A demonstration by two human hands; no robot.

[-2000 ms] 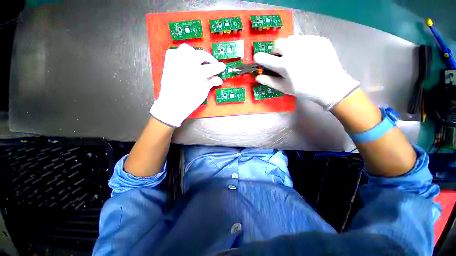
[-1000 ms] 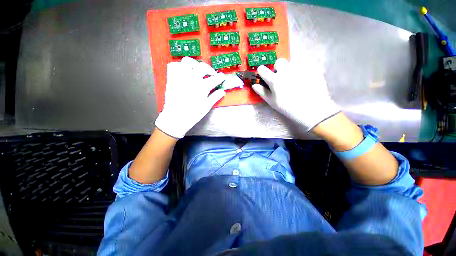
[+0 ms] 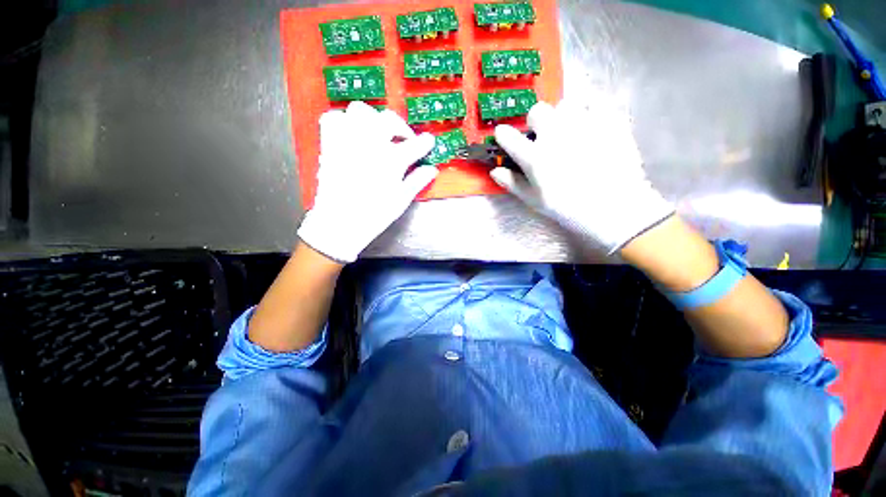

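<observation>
Several small green circuit boards (image 3: 435, 65) sit in rows on a flat red-orange pad (image 3: 303, 97). My left hand (image 3: 364, 184), in a white glove, holds the left end of a circuit board (image 3: 448, 148) in the middle column's nearest row. My right hand (image 3: 583, 170), also gloved, grips dark side cutters (image 3: 483, 152). Their jaws point left and are at the right side of that board. Whether the jaws touch a lead is too small to tell. My hands cover parts of the nearer boards.
The pad lies on a shiny metal plate (image 3: 165, 126). A long black object (image 3: 814, 121) lies at its right. A blue stick with a yellow end (image 3: 855, 53) is at far right. A black tote (image 3: 107, 330) is at lower left, a red bin (image 3: 860, 398) at lower right.
Since two seconds ago both hands and the cutters have moved from a middle-column board to the one nearer me. Since one second ago that board has gone from tilted and pale to showing its green face.
</observation>
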